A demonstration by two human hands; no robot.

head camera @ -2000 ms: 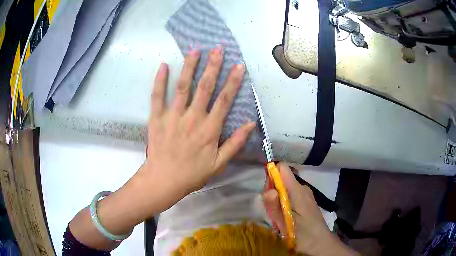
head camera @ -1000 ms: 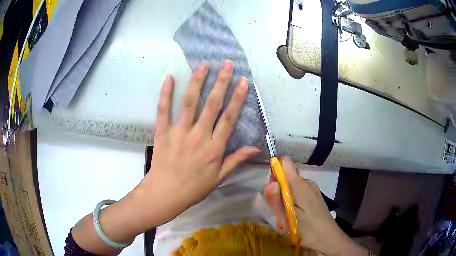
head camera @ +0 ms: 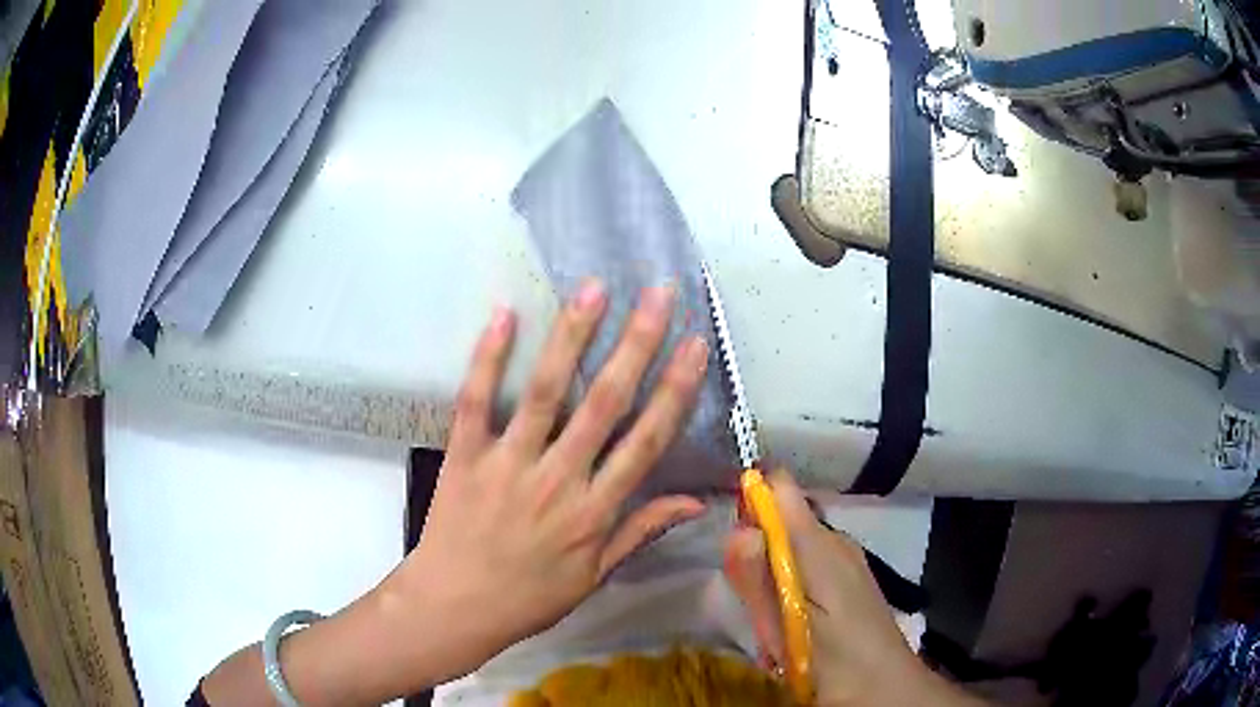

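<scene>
A light grey, fine-striped cut piece [head camera: 601, 200] lies on the white table in front of me. My left hand [head camera: 574, 428] lies flat on its lower part, fingers spread. My right hand [head camera: 829, 594] holds the scissors [head camera: 777, 553] by the orange handle. The steel blades lie along the right edge of the grey piece and point away from me. Whether the blades are apart is hard to tell. The near end of the piece is hidden by my left hand.
Grey cut pieces [head camera: 187, 180] lie at the left beside yellow-and-black striped tape [head camera: 53, 180]. A black strip [head camera: 909, 276] runs down over the table edge [head camera: 1078, 470]. The sewing machine [head camera: 1099, 49] stands at the upper right. Cardboard [head camera: 62, 539] is at the lower left.
The grey piece and my left hand have moved nearer to me. The scissors have stayed along the piece's right edge. The camera view has shifted a little.
</scene>
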